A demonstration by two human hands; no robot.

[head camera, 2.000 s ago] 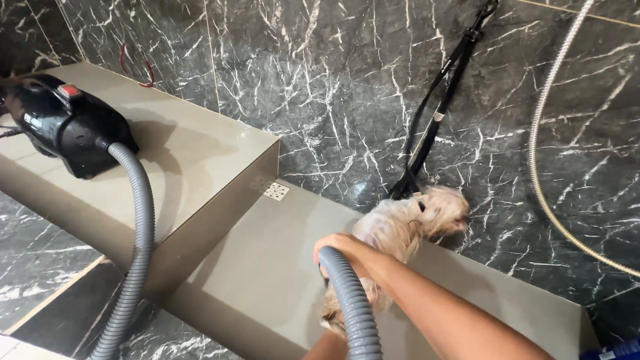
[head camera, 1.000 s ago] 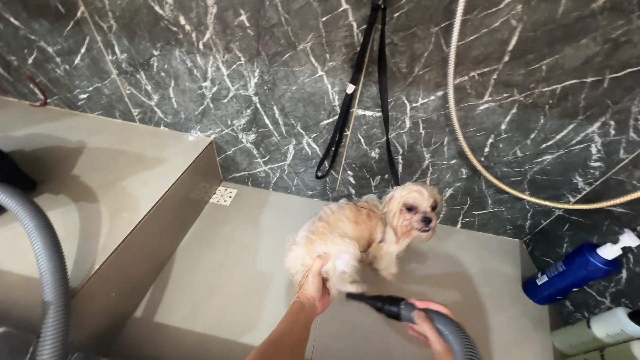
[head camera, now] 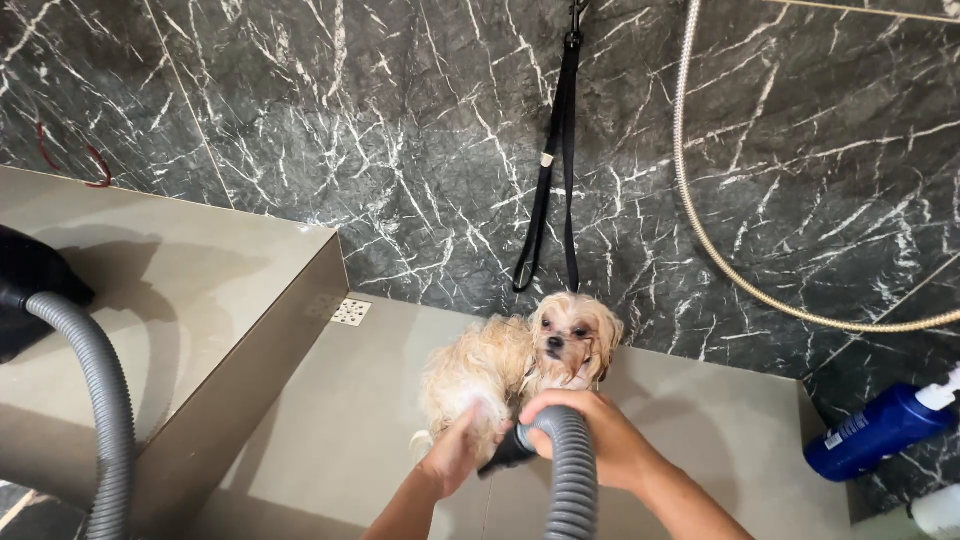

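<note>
A small cream-coloured dog (head camera: 480,360) with damp-looking fur stands on the tiled ledge, its face turned up toward me. My left hand (head camera: 457,450) rests against the fur of its hind leg, fingers spread. In my right hand (head camera: 585,427) is the end of a grey corrugated dryer hose (head camera: 574,480), gripped where it joins a black nozzle (head camera: 506,454). The nozzle lies close to the dog's lower body and my left fingers. A black leash (head camera: 551,165) hangs from a metal clip on the wall behind the dog.
A black pet dryer (head camera: 30,277) with its hose sits on the raised step (head camera: 187,247) at left. A square drain cover (head camera: 351,311) lies by the step. A metal shower hose (head camera: 701,232) loops down the marble wall. At right are a blue pump bottle (head camera: 870,435) and a white bottle (head camera: 937,514).
The dog has turned its head from the right toward me. The nozzle has swung from pointing left to pointing down and left, nearer my left hand. The leash hangs straighter than two seconds ago.
</note>
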